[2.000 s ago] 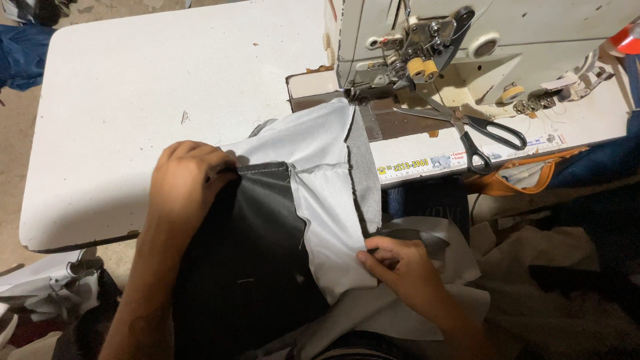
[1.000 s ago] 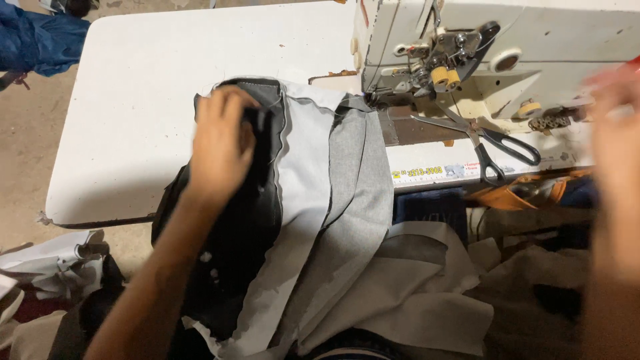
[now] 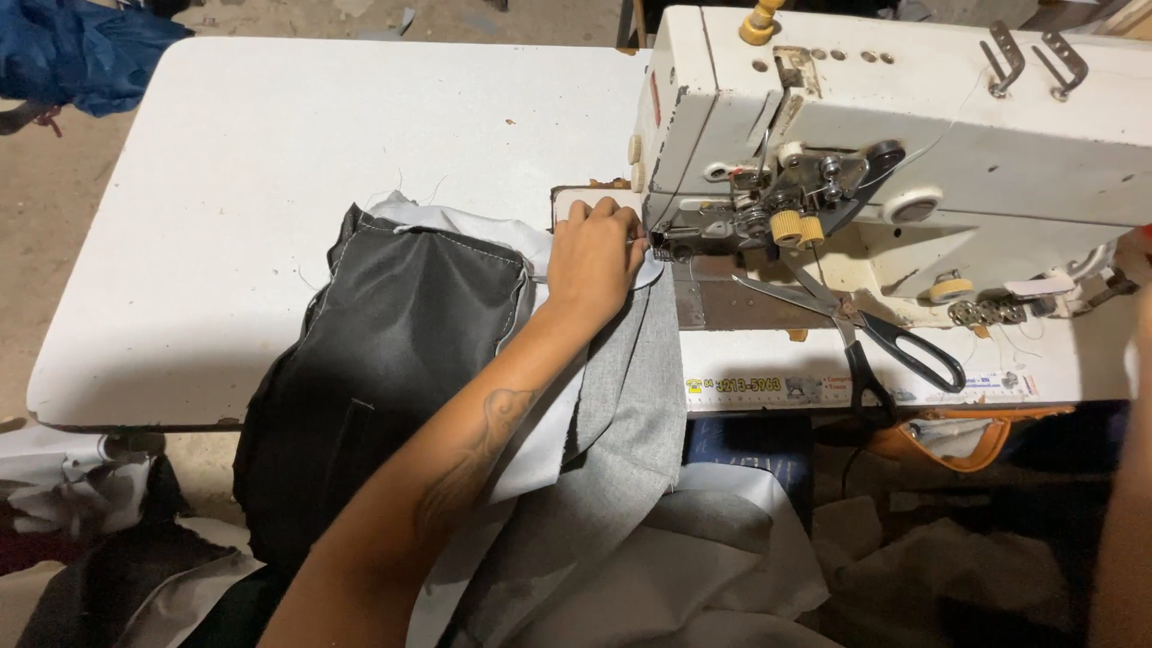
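Observation:
My left hand [image 3: 596, 256] pinches the upper edge of the white and grey fabric, its fingertips beside the presser foot [image 3: 666, 245] of a white sewing machine [image 3: 810, 108]. Black fabric [image 3: 405, 297] with a stitched edge lies left of that hand, joined to or lying against the white piece. Grey fabric [image 3: 630, 387] hangs from the machine bed over the table's front edge. Of my right arm [image 3: 1120, 504] only a blurred part shows at the right edge; its hand is hardly visible there, and what it touches cannot be seen.
Open scissors with black handles [image 3: 846, 315] lie on the machine bed and table edge. Bobbins [image 3: 985, 312] sit near the machine's pillar. The white tabletop [image 3: 360, 117] extends left. An orange-edged item [image 3: 976, 450] hangs below the edge, and fabric scraps [image 3: 81, 486] lie lower left.
My left hand has moved right, from the black fabric to the fabric edge at the presser foot. My right hand, on the white fabric two seconds ago, has moved away to the right.

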